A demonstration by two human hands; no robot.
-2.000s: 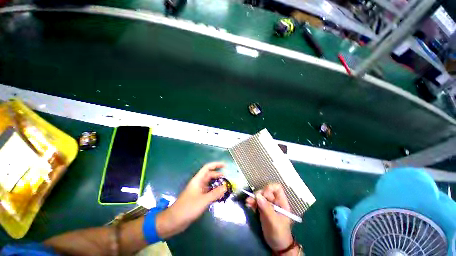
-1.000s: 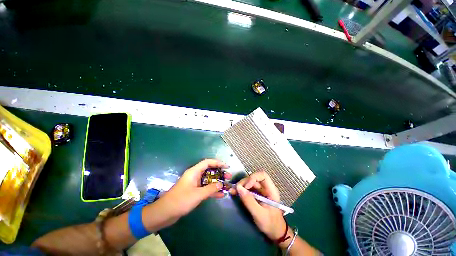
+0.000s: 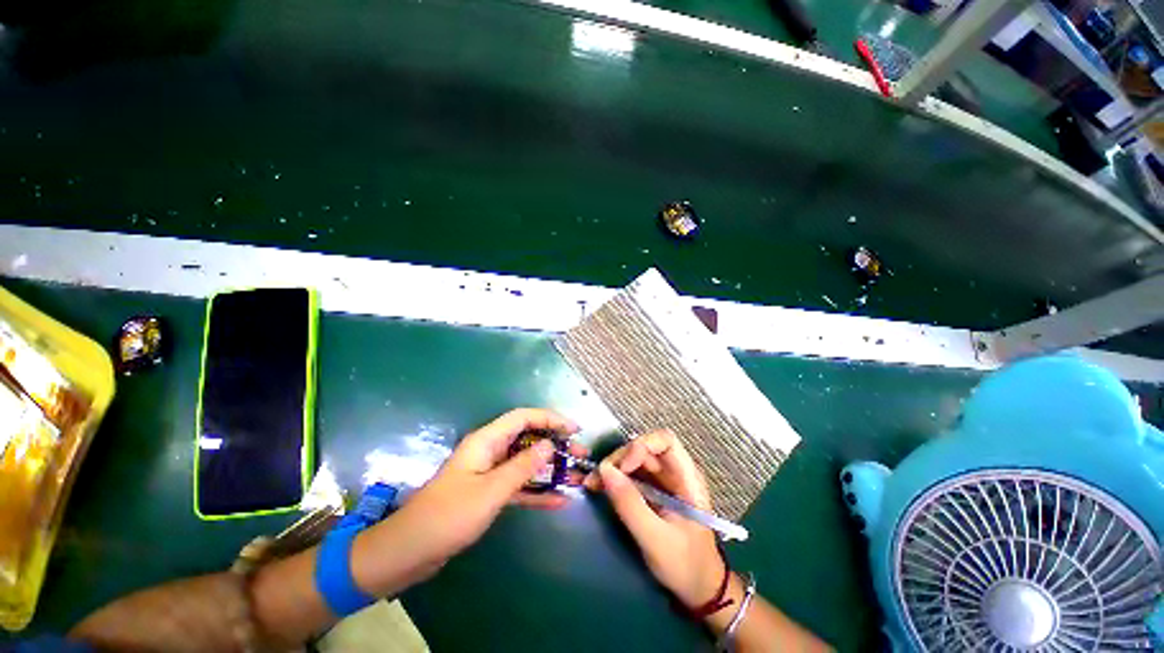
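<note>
My left hand (image 3: 492, 469), with a blue wrist strap (image 3: 338, 570), holds a round electronic module (image 3: 545, 462) in its fingertips above the green bench. My right hand (image 3: 657, 504) grips thin silver tweezers (image 3: 689, 512) like a pen, and their tip is at the module's right side. Fingers hide part of the module and the tip. A striped adhesive sheet (image 3: 683, 383) lies under and beyond my right hand, its far corner over the white rail. A second striped sheet (image 3: 287, 538) is partly covered near my left forearm.
A smartphone (image 3: 257, 402) lies left, with a module (image 3: 141, 343) beside it and a yellow tray (image 3: 92, 370) of amber bags at the left edge. A light-blue fan (image 3: 1047, 408) stands right. Beyond the white rail (image 3: 434, 293), modules (image 3: 679, 220) sit on the green belt (image 3: 421, 153).
The tweezers' tip has moved left to the module, and both hands are closer together. The view has shifted. Modules on the belt have moved slightly right relative to the rail.
</note>
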